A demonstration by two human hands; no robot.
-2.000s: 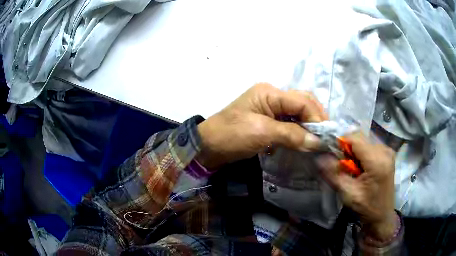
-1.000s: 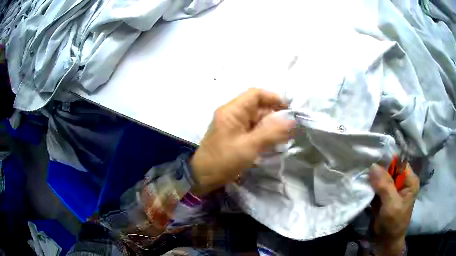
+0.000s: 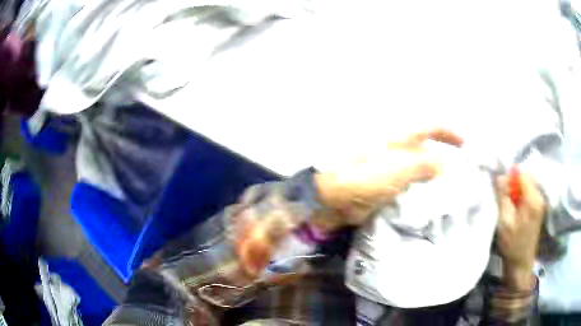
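Observation:
A pale grey-white garment [image 3: 439,235] hangs bunched between my hands over the table's near edge and my lap; the view is blurred and overexposed. My left hand [image 3: 388,178] holds its upper edge, fingertips at the cloth. My right hand [image 3: 522,219] is at the garment's right side, with the orange-red handle of the thread snips [image 3: 515,186] in it. The blades cannot be made out. A dark round button [image 3: 360,266] shows at the garment's lower left.
A heap of pale garments [image 3: 146,38] lies at the far left of the white table [image 3: 306,114]. More pale cloth lies at the right. Blue bins [image 3: 111,219] with some cloth stand below the table edge at left. A dark red shape shows at the far left edge.
My left hand has moved right along the garment, closer to my right hand. The garment is bunched more narrowly. The whole view has shifted, so the table and bins appear further right.

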